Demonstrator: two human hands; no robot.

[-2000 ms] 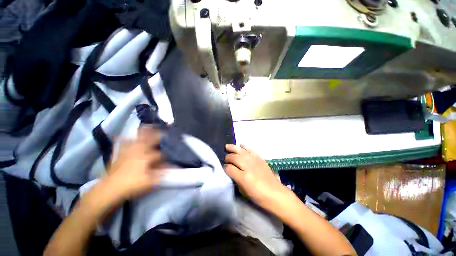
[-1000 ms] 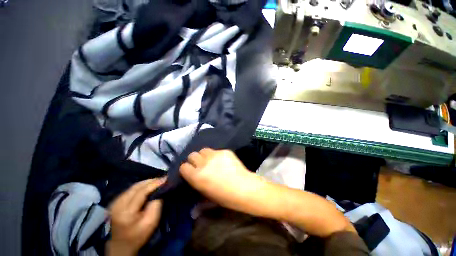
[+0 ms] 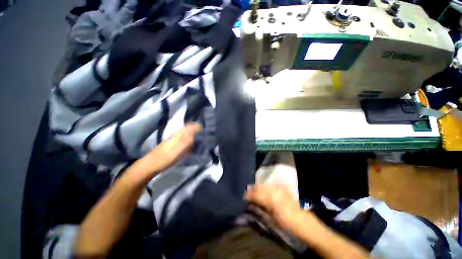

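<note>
A garment [image 3: 137,119], black outside with a pale inside crossed by black strips, is spread left of the sewing machine. Its smooth black edge panel [image 3: 234,126] runs from beside the machine's needle area down toward my lap. My left hand [image 3: 180,141] lies flat on the garment, fingers extended, slightly blurred. My right hand [image 3: 268,200] is at the lower right edge of the black panel, fingers bent on the cloth and blurred. The cream sewing machine [image 3: 405,45] has a green panel with a bright white display [image 3: 322,51]. The needle tip is too blurred to make out.
A black flat phone-like object [image 3: 389,111] lies on the white table [image 3: 309,124] with its green ruled edge [image 3: 344,144]. A shiny brown carton [image 3: 413,189] stands below at right. A pale and black garment pile [image 3: 405,227] is at lower right. A dark surface is at left.
The view has shifted. My left hand has let go of the panel edge and moved up onto the garment. My right hand has moved right along the panel, which now hangs straighter.
</note>
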